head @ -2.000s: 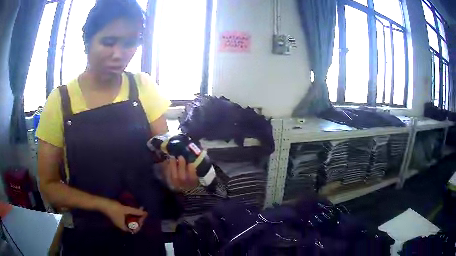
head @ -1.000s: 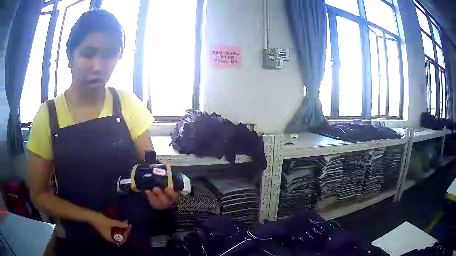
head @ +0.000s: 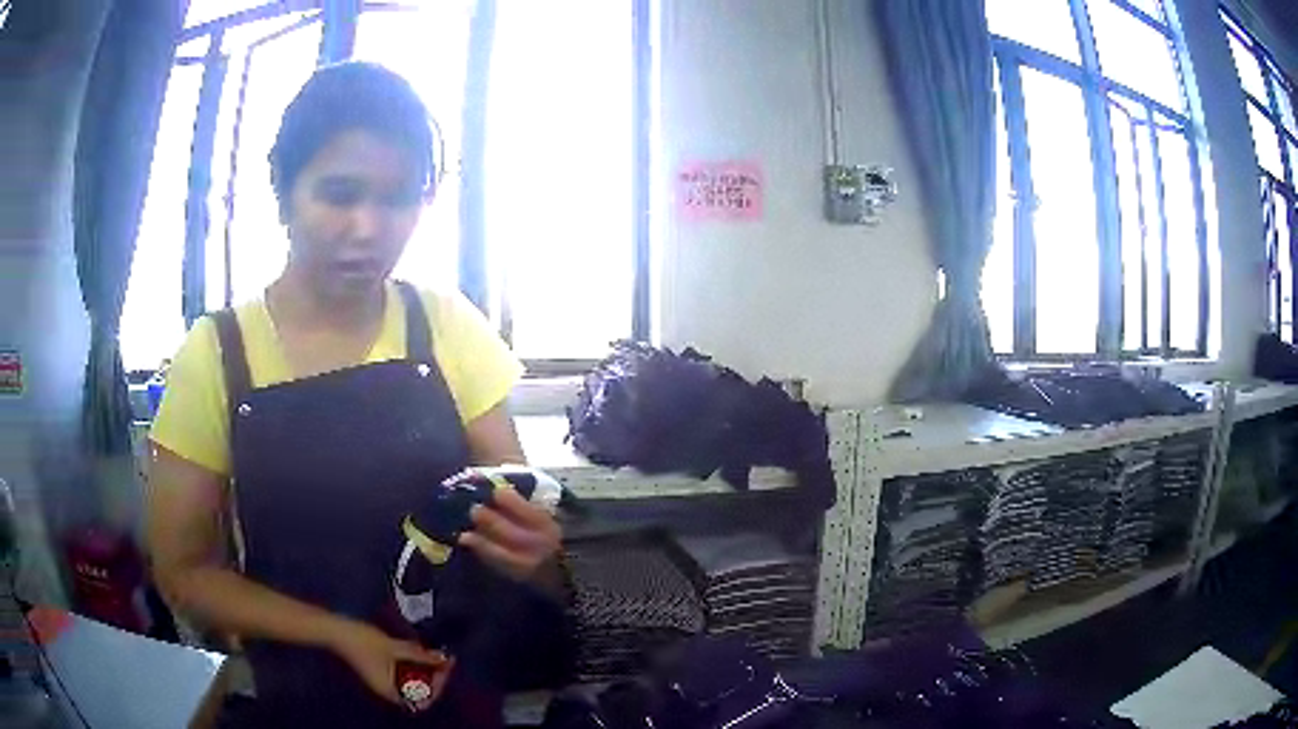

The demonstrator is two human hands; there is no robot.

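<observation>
Neither of my hands is in the picture. Nearest in front of me, dark cloth pieces [head: 712, 686] lie in a heap along the bottom edge, with pale thread tails on them. Behind the heap stands a person in a dark apron [head: 342, 499] over a yellow shirt. One hand of this person holds up a black head strap [head: 427, 548] with yellow-green bands and white ends, tilted downward. The person's other hand, lower down, holds a small red item [head: 416, 686] with a pale round face.
White shelving [head: 846, 534] runs along the wall under the windows, with stacked cut pieces [head: 1061, 527] inside. A dark cloth heap [head: 698, 413] lies on its top. A white sheet [head: 1196, 692] is at the lower right. A white surface [head: 128, 669] is at the lower left.
My view has shifted, so the person and shelving sit further right than a second ago. The person has turned the strap from roughly level to hanging down at a slant.
</observation>
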